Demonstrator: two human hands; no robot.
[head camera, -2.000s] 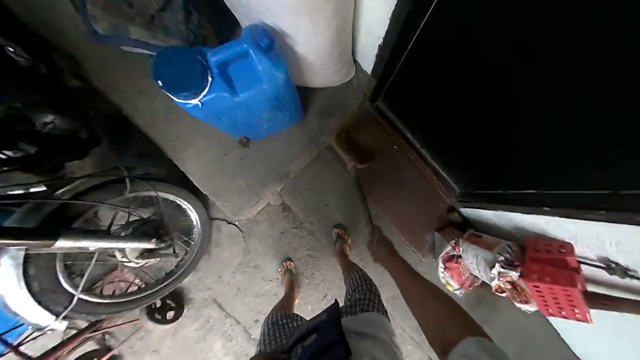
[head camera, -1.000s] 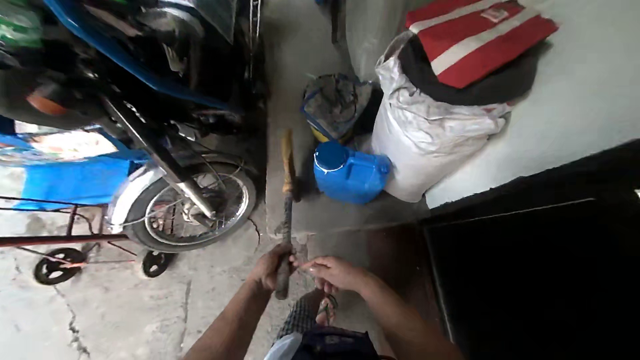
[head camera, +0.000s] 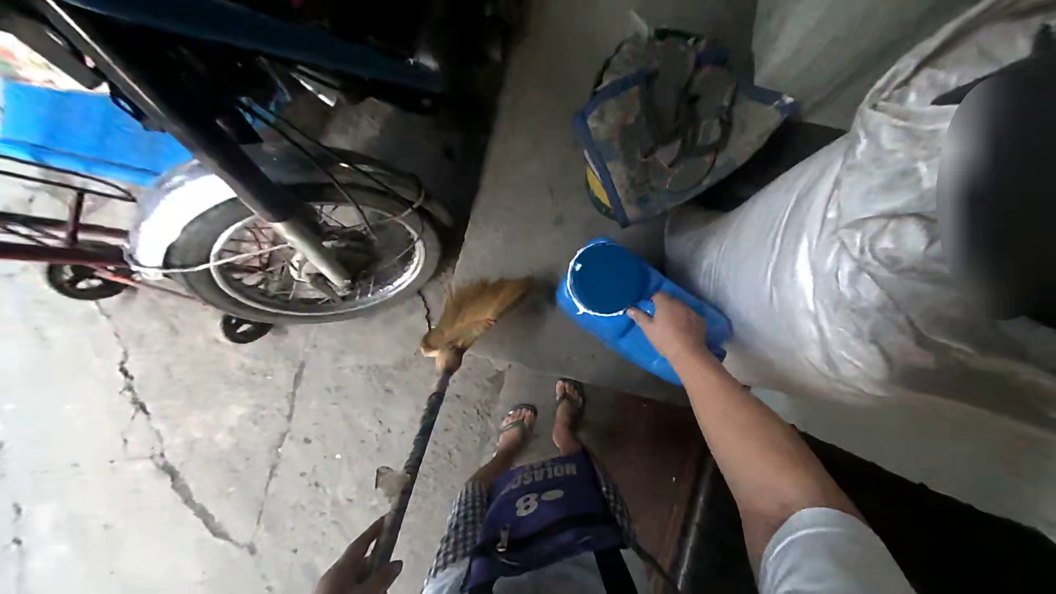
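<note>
My left hand (head camera: 360, 564), at the bottom edge, is closed around the dark handle of a broom (head camera: 422, 437). The broom's straw bristles (head camera: 478, 312) rest at the edge of a raised concrete ledge. My right hand (head camera: 672, 327) grips the handle of a blue plastic jug (head camera: 635, 305) with a round blue lid, beside a large white woven sack (head camera: 792, 256). Behind the jug stands a dusty bag with blue trim (head camera: 660, 132), with items in it that I cannot make out.
A motorcycle's front wheel (head camera: 322, 247) stands at the left, near a red metal cart frame with small black wheels (head camera: 87, 280). The raised concrete ledge (head camera: 528, 190) runs up the middle. A dark doorway is at the lower right, and the floor at left has cracks.
One second ago both hands were at the broom. Now my right hand has gone over to the blue jug's handle, and the broom's bristles are down by the ledge. The view is closer.
</note>
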